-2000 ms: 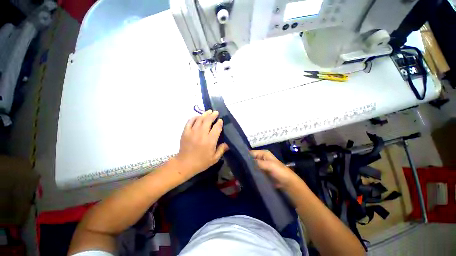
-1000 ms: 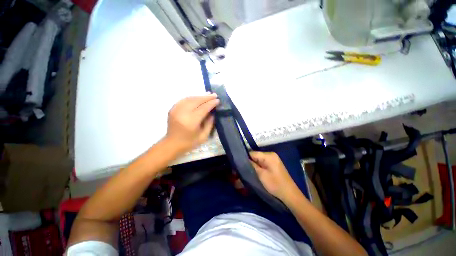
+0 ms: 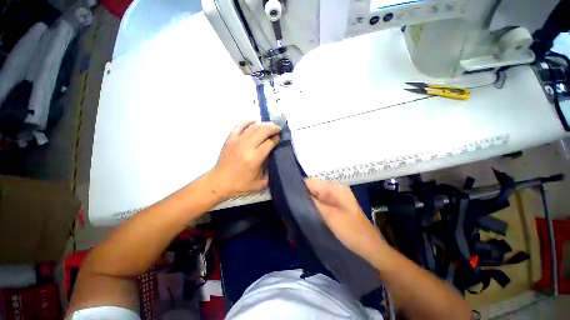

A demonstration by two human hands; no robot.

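Observation:
The dark grey strap piece [image 3: 300, 203] runs from near the needle area over the table's front edge to my lap. A narrow navy tape [image 3: 262, 103] runs from under the presser foot [image 3: 267, 78] to the strap's upper end. My left hand [image 3: 249, 155] pinches the strap's upper end on the table, fingertips at its left edge. My right hand [image 3: 337, 203] holds the strap's right edge just off the table's front edge; its fingers are partly hidden by the strap.
The white sewing machine head [image 3: 375, 44] stands behind. Yellow thread snips [image 3: 447, 92] lie on the white table [image 3: 156, 144] right of the needle. Dark strap pieces hang on a metal rail [image 3: 531, 182] at the lower right. A dark control box [image 3: 555, 81] is at the right.
The view has shifted. The strap's grey upper end now lies mostly under my left fingers, and both hands keep hold. The strap's lower part has turned to show its wide grey face.

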